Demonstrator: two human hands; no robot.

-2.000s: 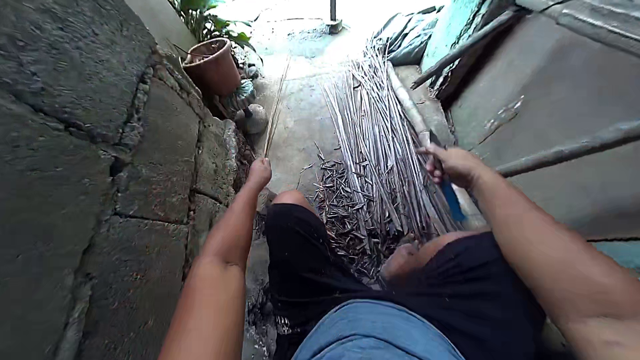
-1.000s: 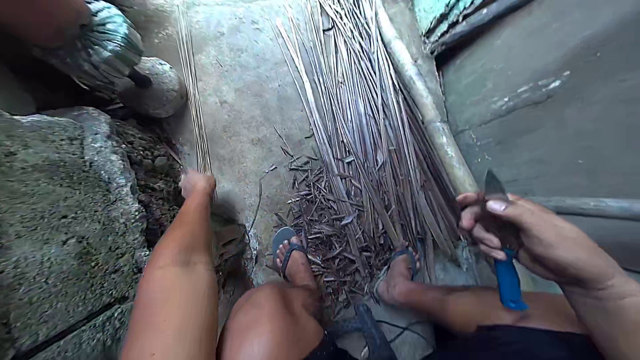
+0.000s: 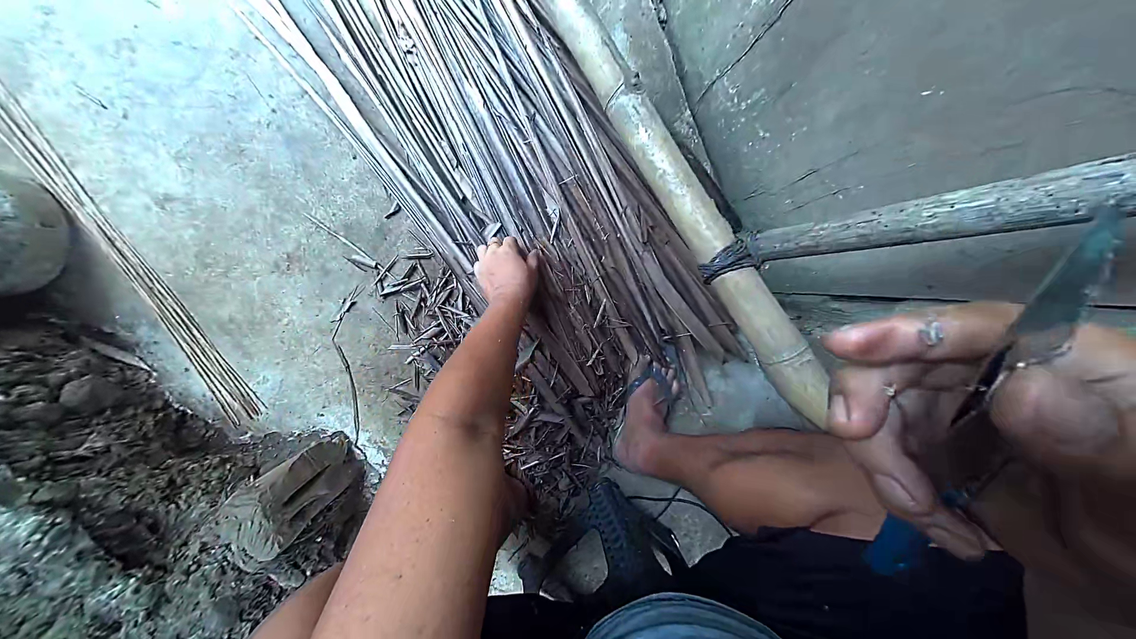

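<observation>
My left hand [image 3: 507, 272] rests on the pile of long dried strips [image 3: 461, 115], fingers curled at its lower left part; whether it grips a strip cannot be told. My right hand [image 3: 941, 399], at the right and close to the camera, holds a knife [image 3: 1056, 293] with a blue handle [image 3: 896, 543], blade pointing up and to the right. A thin bundle of sticks [image 3: 133, 257] lies on the concrete at the left, apart from both hands. Short brown cuttings [image 3: 426, 311] are heaped around the lower end of the pile, near my sandalled foot [image 3: 646, 408].
A bamboo pole [image 3: 666, 160] runs along the pile's right side, tied to a wooden pole [image 3: 932, 213] against the grey wall [image 3: 852, 98]. Rough stone and earth [image 3: 177, 497] border the lower left. A rounded stone-like object [image 3: 27, 235] stands at the left edge. A black plastic object [image 3: 612, 532] is between my legs.
My left hand has let go of the thin bundle of sticks and moved right onto the pile. My right hand still holds the knife, now nearer the camera. The view has shifted.
</observation>
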